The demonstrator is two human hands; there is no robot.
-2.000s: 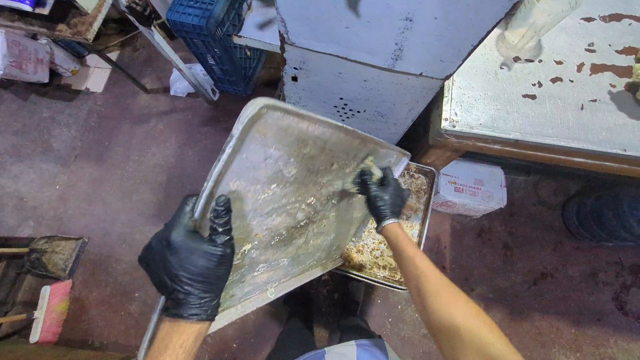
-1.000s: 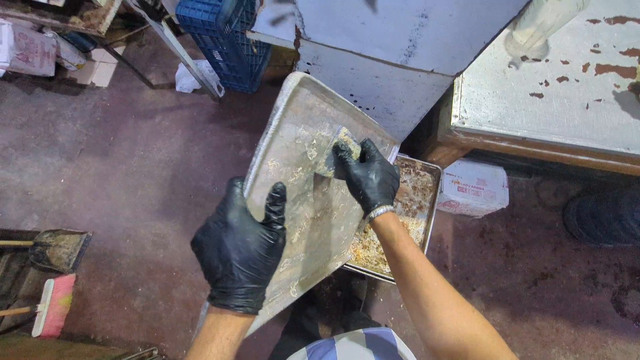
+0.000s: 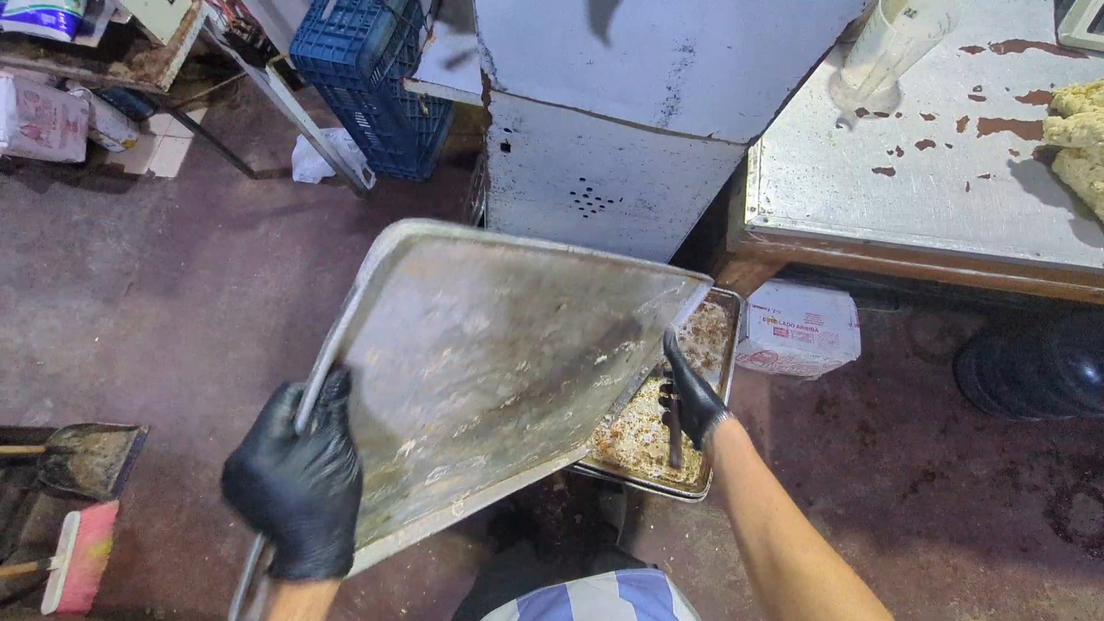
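Note:
My left hand (image 3: 297, 479), in a black glove, grips the left rim of a large metal baking tray (image 3: 500, 362), which is held tilted and bears pale residue. My right hand (image 3: 690, 388), also gloved in black, is by the tray's right edge and holds a thin flat tool (image 3: 675, 435), seen nearly edge-on; its kind is unclear. Below, partly hidden by the held tray, lie stacked metal trays (image 3: 731, 345), the top one covered with brown and pale crumbs (image 3: 642, 435).
A white panelled cabinet (image 3: 604, 172) stands ahead. At right are a metal-topped table (image 3: 880, 207), a white carton (image 3: 802, 328) and a dark round container (image 3: 1035, 366). Blue plastic crates (image 3: 371, 95) stand upper left; a dustpan (image 3: 95, 461) and pink-bristled broom (image 3: 86, 556) lie lower left.
My right hand has moved from the tray's face to its right edge, down and right. The held tray has swung to a different tilt, and my left hand sits lower and further left.

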